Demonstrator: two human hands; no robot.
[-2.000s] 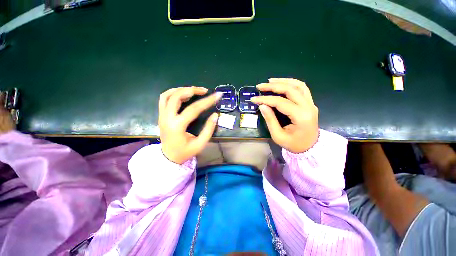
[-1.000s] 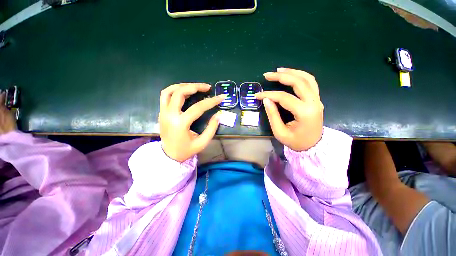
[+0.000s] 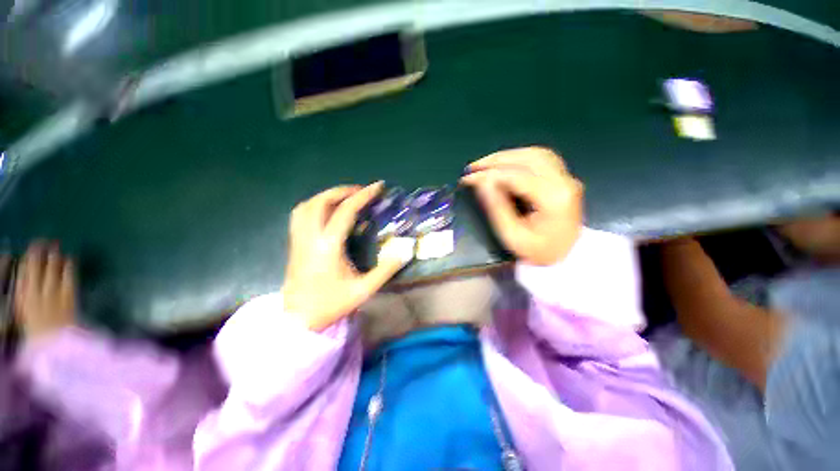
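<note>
The picture is blurred. Two lit smartwatch units, left (image 3: 394, 212) and right (image 3: 433, 210), lie side by side on the dark green bench, their screens smeared purple and white. A white battery lies below each, left (image 3: 397, 249) and right (image 3: 436, 244). My left hand (image 3: 322, 253) is beside the left unit, fingertips at its upper left and thumb at its battery; blur hides whether it grips. My right hand (image 3: 534, 207) is right of the right unit, fingers bent, fingertips apart from it, holding nothing visible.
A smartphone (image 3: 350, 69) lies beyond the units on the bench (image 3: 230, 184). Another unit (image 3: 687, 95) with a yellowish-white battery (image 3: 694, 127) lies at the right. A neighbour's hand (image 3: 46, 290) is at the left bench edge, and a neighbour's arm (image 3: 718, 304) at the right.
The view has tilted and blurred. My left index finger has left the left screen for its upper side. My right fingers have come off the right screen and drawn back to the right.
</note>
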